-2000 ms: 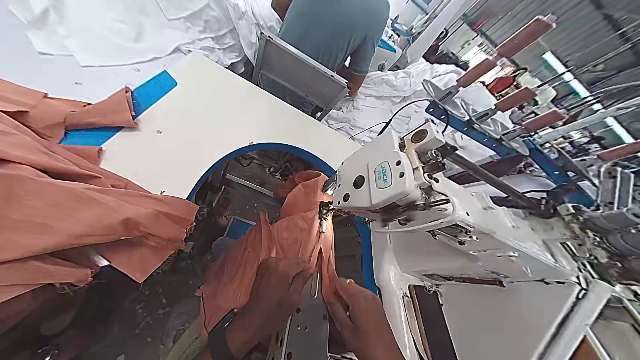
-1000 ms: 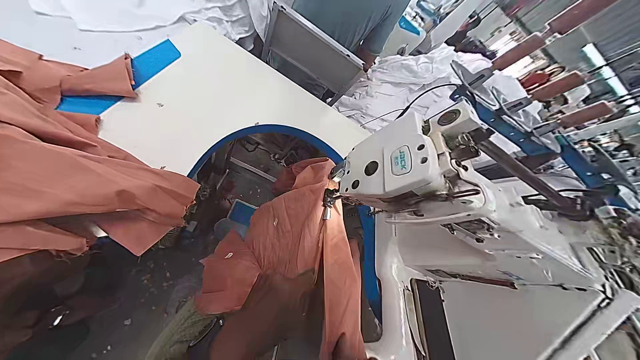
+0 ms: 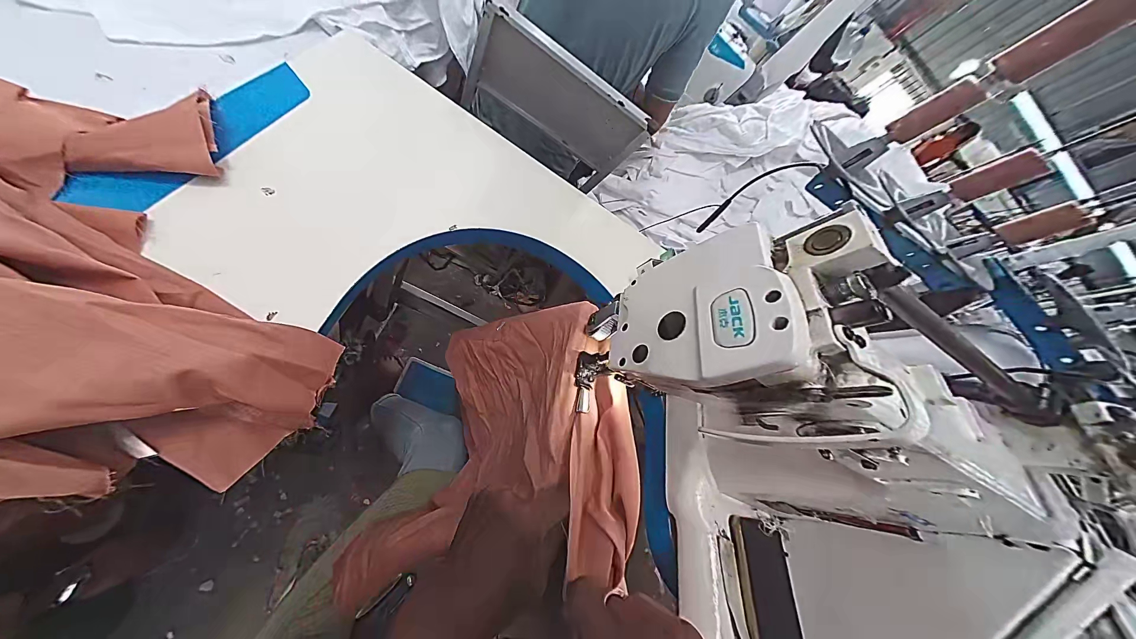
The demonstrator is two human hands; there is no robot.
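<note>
Rust-coloured cloth point(image 3: 524, 408) runs from under the presser foot point(image 3: 584, 382) of a white Jack sewing machine point(image 3: 710, 311) down towards me. My left hand point(image 3: 506, 559), dark and blurred, lies against the lower part of this cloth; its fingers cannot be made out. A dark band, perhaps a watch, shows near that wrist. At the bottom edge, my right hand point(image 3: 635, 614) is partly cut off and appears closed on the lower end of the cloth strip. Light from the machine falls on the cloth beside the foot.
A cream table point(image 3: 382, 169) with a blue-edged round cut-out stands ahead. More rust-coloured cloth point(image 3: 133, 346) hangs over its left side. Beyond are a metal-framed panel point(image 3: 555, 89), a person in a grey-green top point(image 3: 612, 35) and white cloth point(image 3: 728, 151). Thread cones point(image 3: 1003, 173) stand at right.
Both hands have moved from near the presser foot down to the bottom of the view. More of the cloth below the foot is uncovered.
</note>
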